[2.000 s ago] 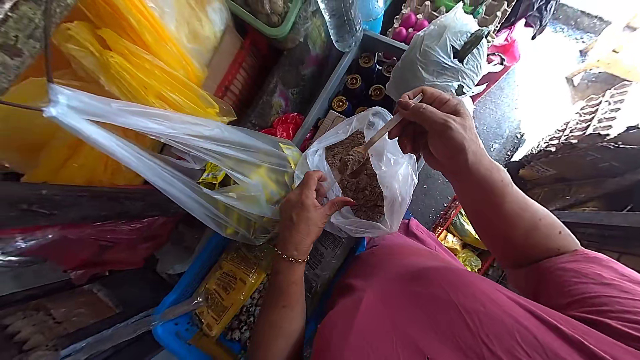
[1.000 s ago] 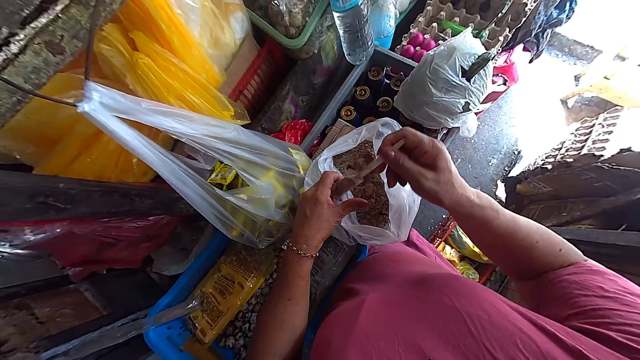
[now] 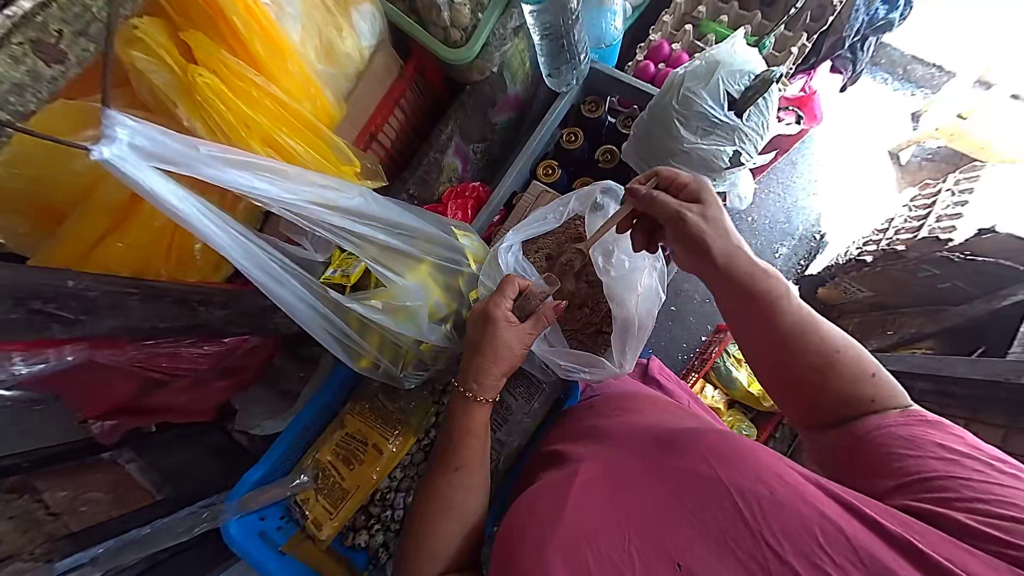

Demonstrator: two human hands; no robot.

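My right hand grips the handle of a small wooden spoon, its bowl down in brown powder inside an open clear plastic bag. At the bag's left rim, my left hand, a bracelet at its wrist, holds a small clear plastic sachet between thumb and fingers; brownish matter shows through it. Whether those fingers also touch the bag's rim is hard to tell. Left of this hand hangs a larger clear plastic bag from a wire, with yellow packets in it.
Below my left arm stands a blue basket with small speckled eggs and a yellow packet. Beyond the powder are a grey crate of dark, gold-topped containers, a knotted whitish bag and an egg tray with pink eggs. Yellow plastic bags hang upper left.
The spoon's bowl has moved from beside my left fingers down into the powder since one second ago. The small sachet now shows plainly in my left hand.
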